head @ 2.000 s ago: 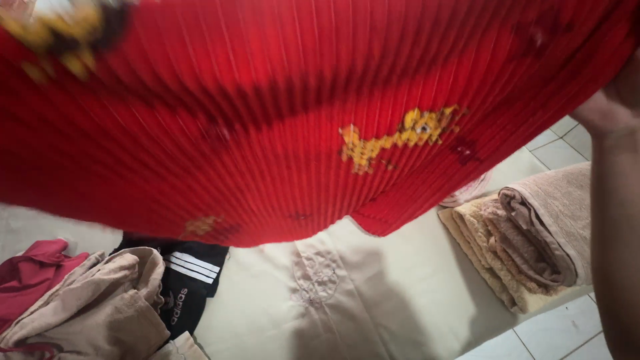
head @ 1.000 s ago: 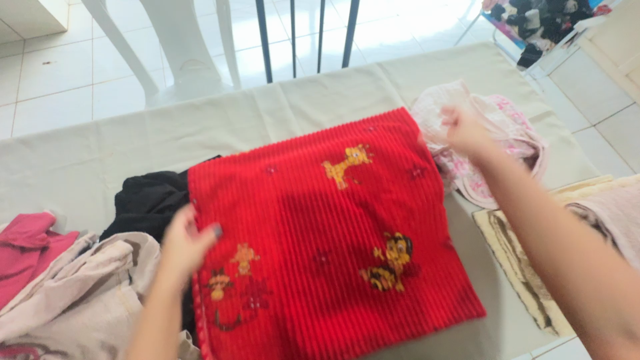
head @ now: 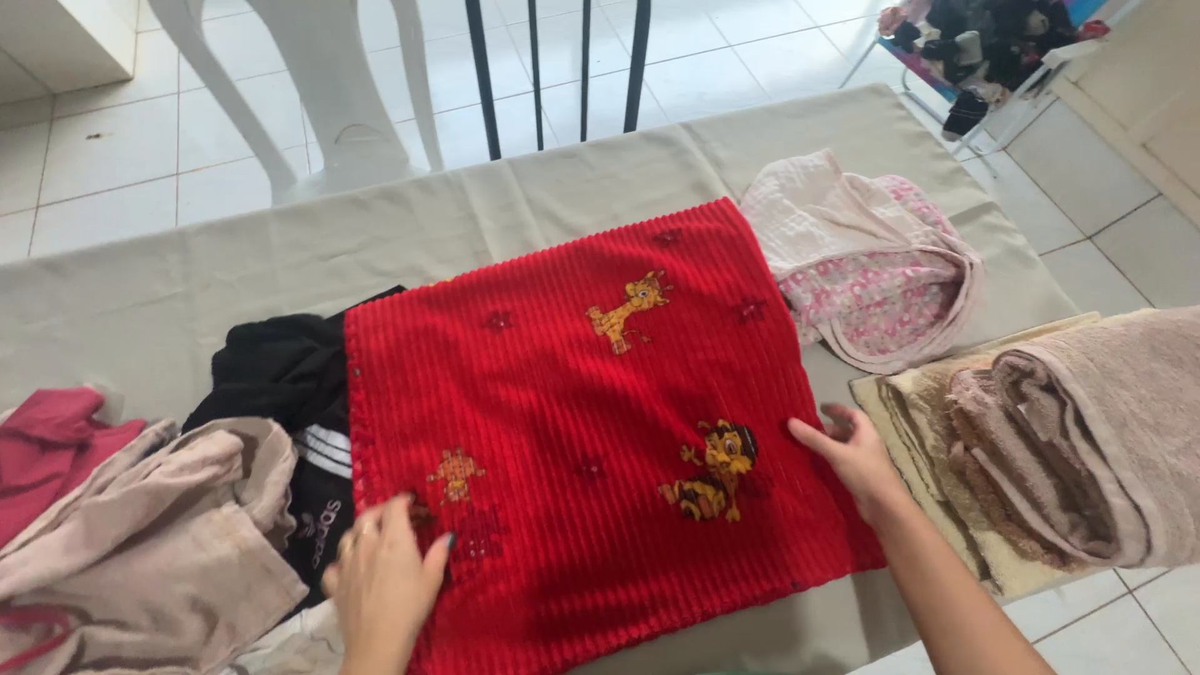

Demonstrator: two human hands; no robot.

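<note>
A red ribbed blanket (head: 553, 403) with giraffe and other cartoon animal prints lies as a rectangle on a table with a pale tablecloth (head: 506, 206). My left hand (head: 386, 562) is at its lower left side, fingers apart, with the fingertips at the cloth. Over the right edge of the blanket is my right hand (head: 848, 459), thumb and fingers apart, the thumb at the edge. Neither hand clearly grips the fabric. Black clothing (head: 281, 370) with white stripes lies at the blanket's left edge, partly covered by it.
Beige clothing (head: 178, 525) and a pink garment (head: 56, 450) lie at the left. A pink-and-white cloth (head: 872, 272) and folded towels (head: 1116, 422) are at the right. Beyond the table stand a white plastic chair (head: 328, 84) and a rack (head: 1059, 66) with dark items.
The red blanket was held up two seconds ago and now lies on the table. Since one second ago, my right hand has moved from its upper right corner down to the right edge.
</note>
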